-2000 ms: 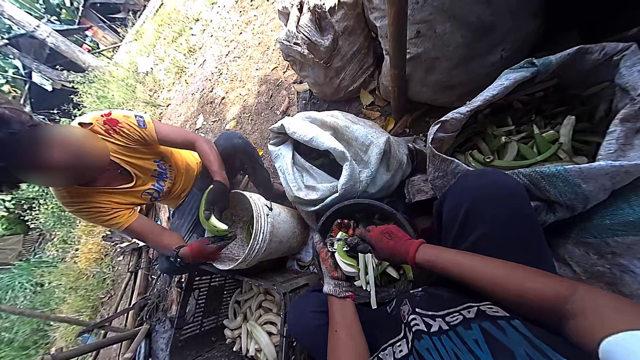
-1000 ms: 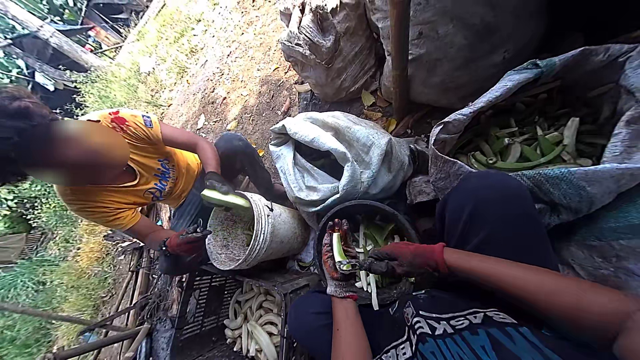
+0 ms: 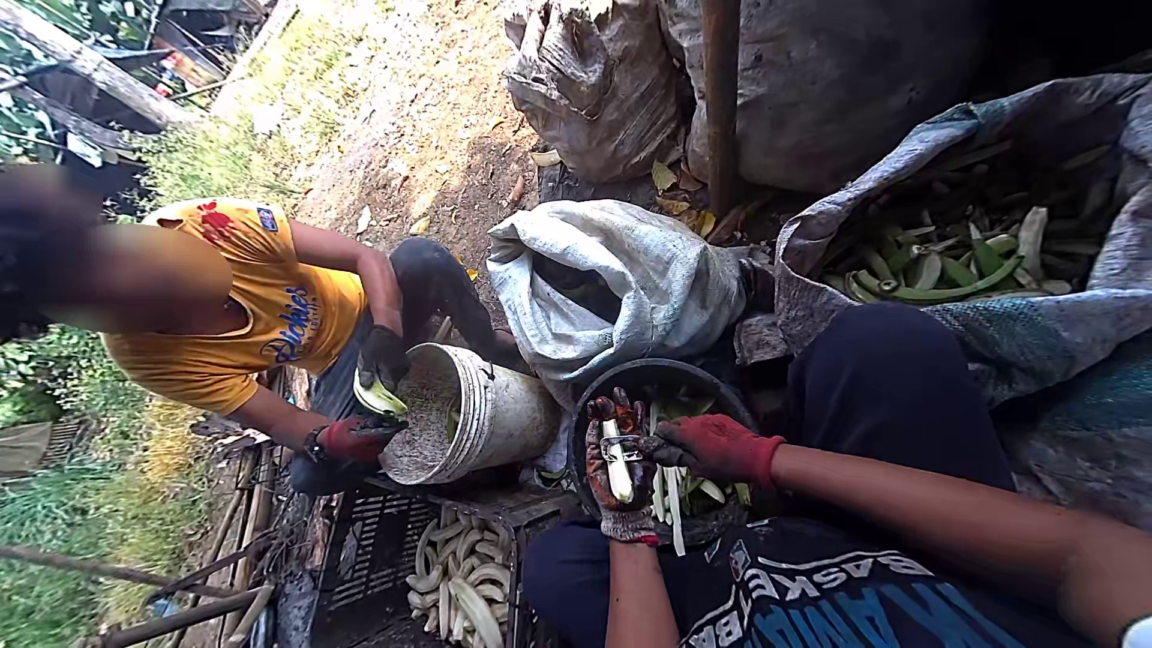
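Note:
My left hand (image 3: 619, 468), in a stained knit glove, holds a pale, mostly peeled green banana (image 3: 618, 463) over a dark round tub (image 3: 589, 396). In my right hand (image 3: 720, 447), gloved in red and black, is a metal peeler (image 3: 623, 445) whose frame lies across the banana. Long pale peel strips (image 3: 670, 504) hang below the right hand's fingers, among more green peelings in the tub.
Across from me a person in a yellow shirt (image 3: 261, 288) holds a green banana (image 3: 378, 396) by a white bucket (image 3: 517, 418). Peeled bananas (image 3: 459, 576) fill a black crate (image 3: 360, 558). A white sack (image 3: 666, 279) stands behind the tub; an open sack (image 3: 1017, 333) of peelings is at right.
The banana in my left hand now looks paler and lies along the palm, with the peeler across it. The other person's banana has tilted down by the bucket's rim.

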